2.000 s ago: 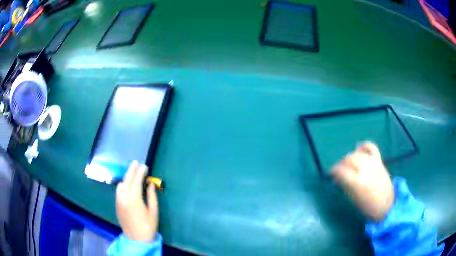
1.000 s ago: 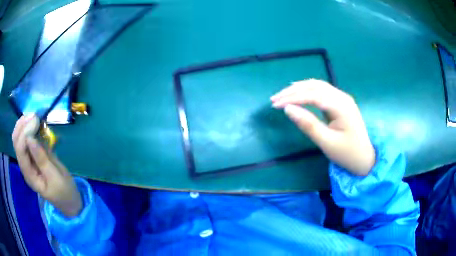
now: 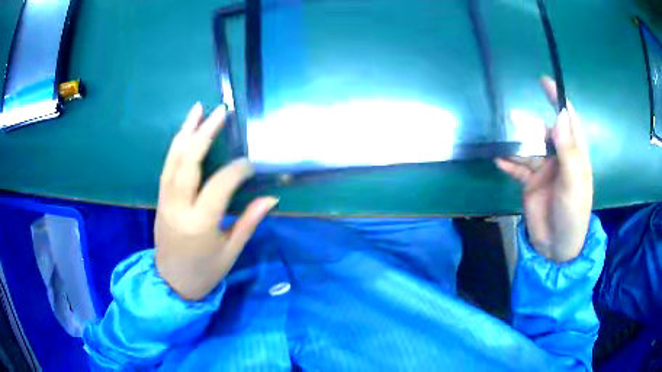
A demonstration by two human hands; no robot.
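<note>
A clear touch panel (image 3: 377,138) with a black border and bright glare along its near part is in front of me. My right hand (image 3: 559,182) grips its right edge, fingers on both sides of the border. A second black-bordered panel (image 3: 222,65) shows beneath it, sticking out at the left. My left hand (image 3: 199,207) is at the near left corner, fingers spread; one fingertip is blurred at the corner, and contact cannot be told. A silvery display (image 3: 38,58) with a gold flex cable (image 3: 71,89) lies at the left.
The green bench top (image 3: 145,131) curves along its near edge before my blue smock. Another dark-edged panel (image 3: 653,80) lies at the far right. A blue bin (image 3: 109,247) with whitish sheets (image 3: 62,269) is below the edge at the left.
The panel that was at my left hand over the display is now over the other panel. My right hand has taken its right edge. My left hand has moved right, fingers spread.
</note>
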